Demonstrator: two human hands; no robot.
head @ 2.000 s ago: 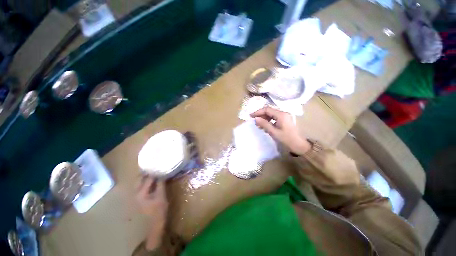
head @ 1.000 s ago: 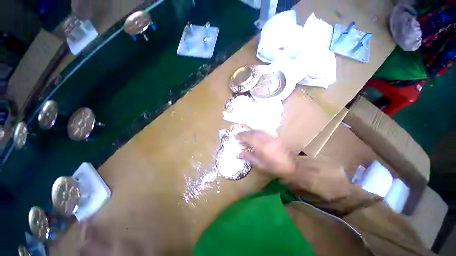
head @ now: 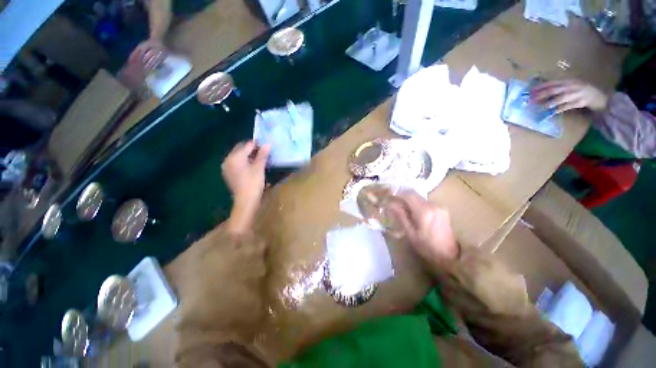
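My left hand (head: 247,172) grips the near-left edge of a pale blue-grey pegged plate (head: 286,136) over the green conveyor's near edge. My right hand (head: 426,223), slightly blurred, holds a round gold-coloured disc (head: 375,203) by its edge above the bench. Below it, a white square sheet (head: 360,257) lies over a round piece with an ornate shiny rim (head: 352,295). A gold ring (head: 368,156) and a rimmed dish (head: 417,165) lie beyond my right hand.
White wrapping (head: 482,122) is heaped at the bench's far end. Another person's hand (head: 572,95) touches a pegged plate. Gold discs on pins stand on the conveyor (head: 194,154). An open carton (head: 597,237) with white bundles is at right. A pale post (head: 415,39) rises beyond.
My left hand has moved forward to the conveyor and taken hold of a pegged plate. My right hand has lifted a gold disc. Another person's hand has come in at the upper right.
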